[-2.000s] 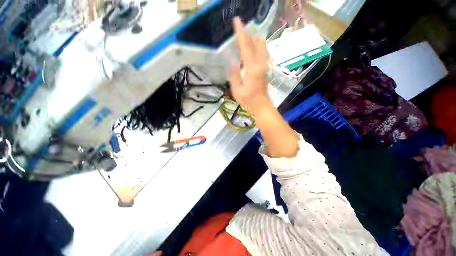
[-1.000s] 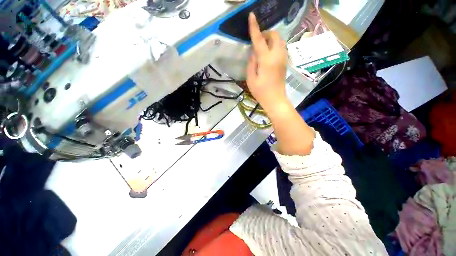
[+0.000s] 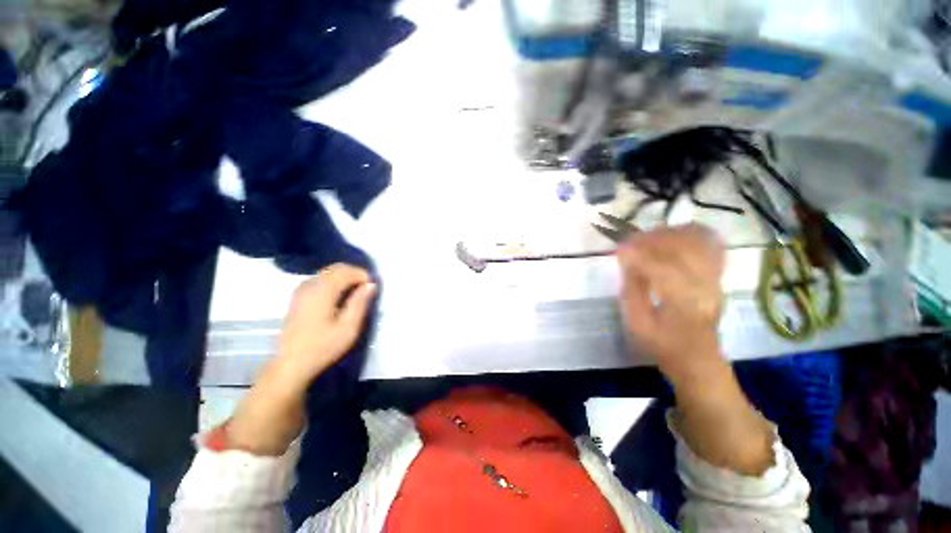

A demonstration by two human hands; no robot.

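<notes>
A navy garment piece (image 3: 240,156) lies over the left of the white table and hangs over its front edge. My left hand (image 3: 328,318) is at the garment's right edge near the table front, its curled fingers closed on the dark fabric. My right hand (image 3: 673,297) is blurred, right of centre over the table. Thread snips (image 3: 613,227) show only their pointed blades, sticking out at its upper left; my hand is closed around the hidden handles.
The sewing machine head (image 3: 667,73) is at upper right. Black strips (image 3: 683,161) lie beneath it. Yellow-green scissors (image 3: 798,292) and a dark red-and-black handled tool (image 3: 831,237) lie at right. A ruler strip (image 3: 501,349) runs along the front edge.
The view has swung left. My right hand has left the machine's dark panel and come down to the snips. My left hand and more of the navy garment are now in view.
</notes>
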